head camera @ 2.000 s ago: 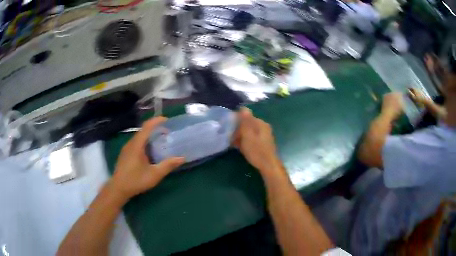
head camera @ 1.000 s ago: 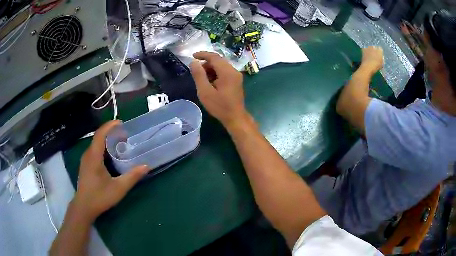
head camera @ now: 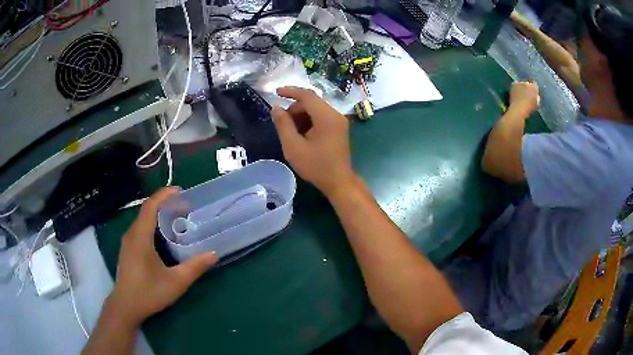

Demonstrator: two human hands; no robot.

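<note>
An oblong, translucent clear-grey case (head camera: 232, 232) with rounded ends and a dark underside stands open side up over the green mat (head camera: 277, 305). A long raised part with a thin line on it and a small ring show inside it. My left hand (head camera: 156, 260) grips the case's left end, thumb on the near wall and fingers at the far side. My right hand (head camera: 316, 135) is raised above and right of the case, fingers curled and apart, holding nothing visible. A white adapter piece (head camera: 231, 159) lies just behind the case.
A black box (head camera: 97, 191) and a white charger (head camera: 50, 269) lie left. A large instrument with a fan grille (head camera: 89, 66) stands behind them. Circuit boards (head camera: 305, 43) lie on white paper (head camera: 409, 87). A dark flat pouch (head camera: 243, 111) is behind my right hand. A person (head camera: 569, 180) sits right.
My right hand has let go of the case and moved up and away from it since the first frame. The case is lower, its inside now visible. The view has shifted slightly since the second frame.
</note>
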